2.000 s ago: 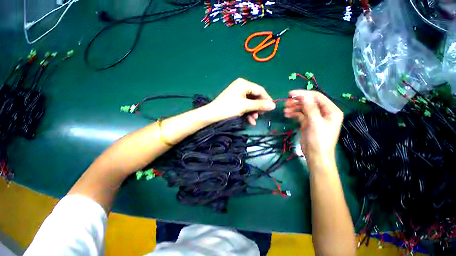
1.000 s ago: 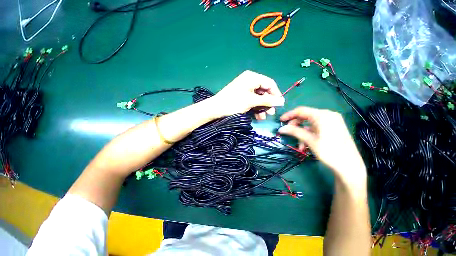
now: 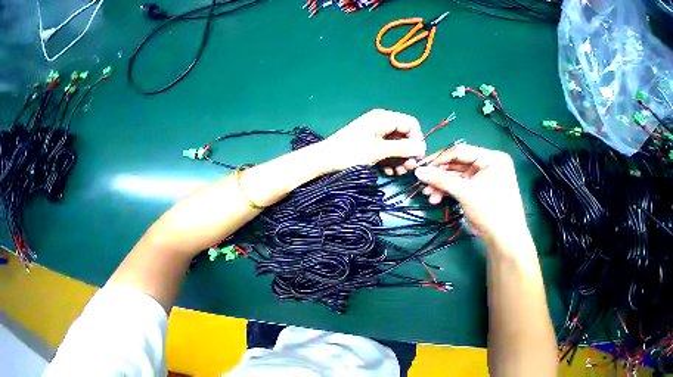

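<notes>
A harness bunch (image 3: 325,235) of folded black cables lies on the dark green mat in front of me. Green plug connectors (image 3: 195,153) are at its left side, and red leads with pale tips (image 3: 435,284) spread to its right. My left hand (image 3: 387,141) is above the upper right of the bunch, closed on a lead; a red lead with a silvery tip sticks out past its fingers. My right hand (image 3: 465,179) is close beside it and pinches another red lead (image 3: 444,153) between thumb and fingers. The fingers hide part of both leads.
Orange-handled scissors (image 3: 406,43) lie beyond my hands. A large harness pile (image 3: 605,221) and a crumpled clear plastic bag (image 3: 609,74) are at the right. Another harness bunch (image 3: 33,162) lies at the far left. A black power cord (image 3: 168,87) loops at the upper left.
My right hand has moved up towards my left hand and now pinches a second red lead. My left hand still holds its lead. The view has shifted slightly.
</notes>
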